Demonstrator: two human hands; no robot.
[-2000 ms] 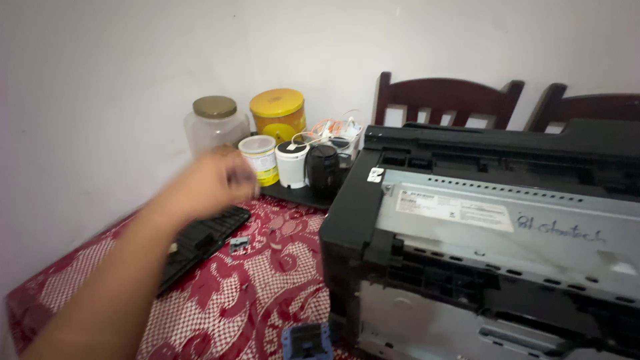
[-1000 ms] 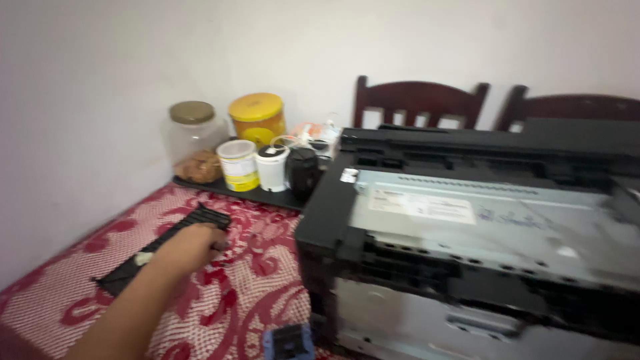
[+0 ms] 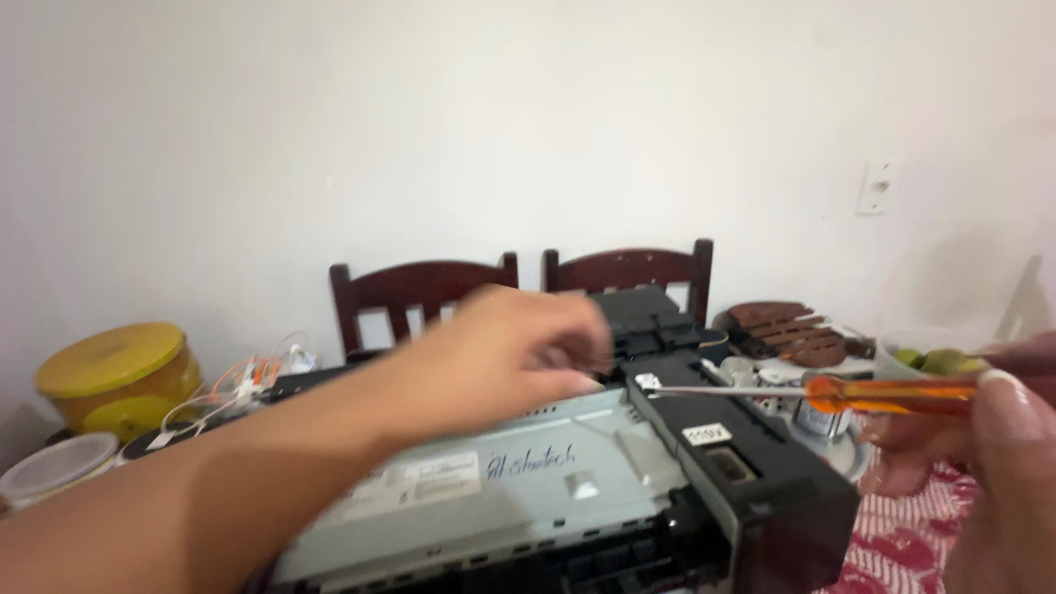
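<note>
My left hand point(image 3: 536, 355), blurred, hangs over the far side of an opened black printer point(image 3: 784, 487) with a grey metal panel point(image 3: 528, 487). Its fingers are curled with thumb and fingertips near each other; whether something small is between them cannot be told. At the right edge my right hand point(image 3: 973, 445) grips a screwdriver point(image 3: 891, 394) by its transparent orange handle. The thin shaft points left across the printer's right end, its tip by a small white sticker point(image 3: 648, 381). A socket point(image 3: 730, 464) shows in the black casing beside a white label.
Two dark wooden chairs point(image 3: 429, 271) stand behind the printer by the wall. On the left are a yellow tub point(image 3: 115, 371), a lidded container point(image 3: 62, 466) and white cables point(image 3: 198, 408). At right are a brown slatted object point(image 3: 775, 330), a bowl with green fruit point(image 3: 924, 359) and a patterned tablecloth point(image 3: 899, 536).
My left hand has moved from the black part on the tablecloth to over the printer. My right hand and the screwdriver now show. The view has swung right.
</note>
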